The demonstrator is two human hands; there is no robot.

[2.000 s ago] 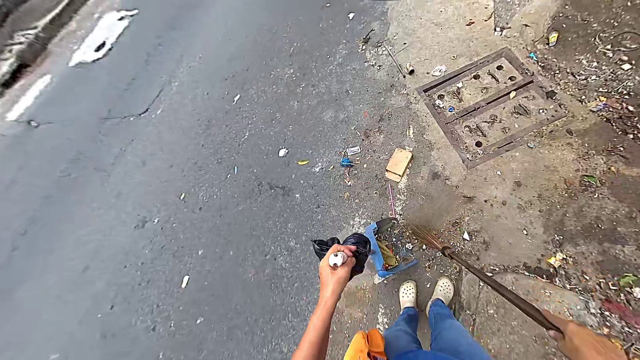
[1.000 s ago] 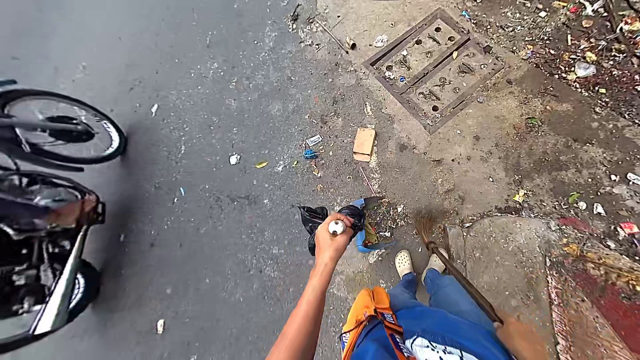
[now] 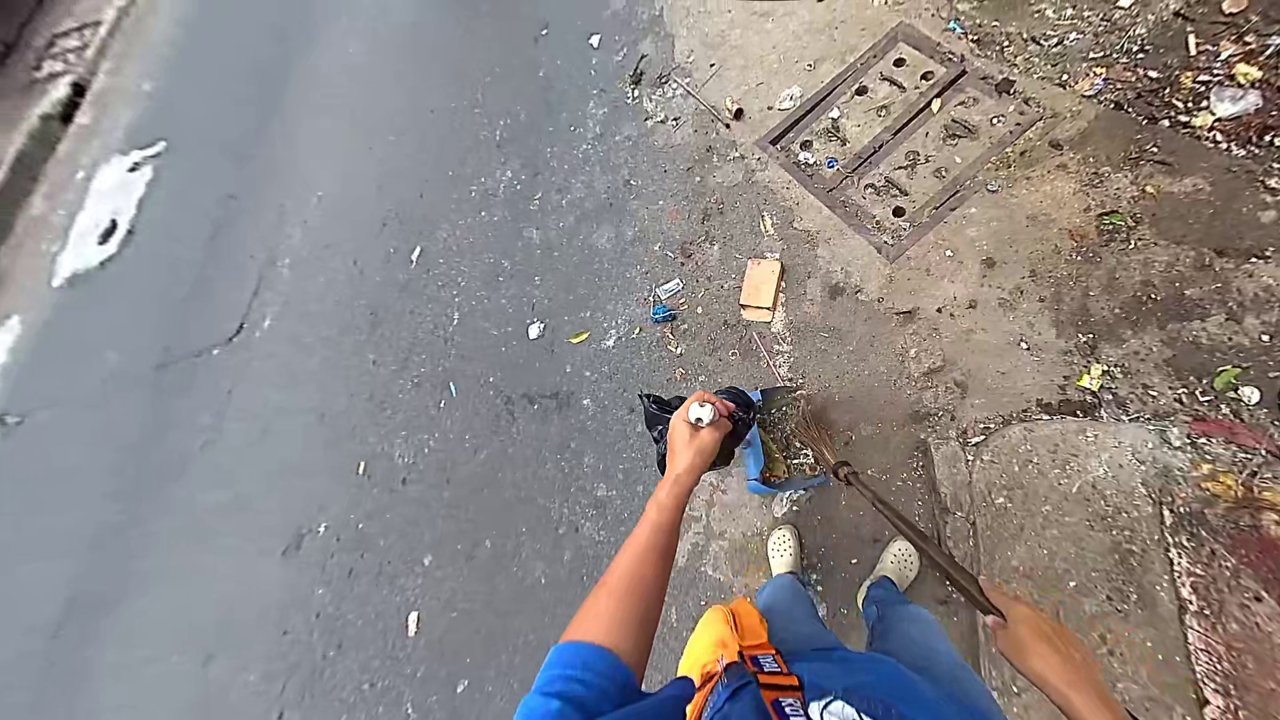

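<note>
My left hand (image 3: 697,432) is closed around the white-topped upright handle (image 3: 703,413) of a blue dustpan (image 3: 757,475), with a black plastic bag (image 3: 657,420) bunched beside and below the hand. Leaves and small debris lie in the dustpan, which rests on the ground in front of my feet. At the lower right my right hand (image 3: 1030,635) grips the long brown handle of a stick broom (image 3: 910,530). The broom's bristles (image 3: 815,437) touch down at the right, open side of the dustpan.
A flattened piece of cardboard (image 3: 761,288) and a blue scrap (image 3: 663,313) lie ahead of the dustpan. Beyond is a drain cover (image 3: 905,140) with holes. Litter and leaves (image 3: 1225,90) spread at the upper right. A raised concrete slab (image 3: 1075,520) lies right of my feet.
The motorcycle seen at the left one second ago is out of view. The broom's bristles have shifted left, nearer the dustpan. My left hand still holds the dustpan handle.
</note>
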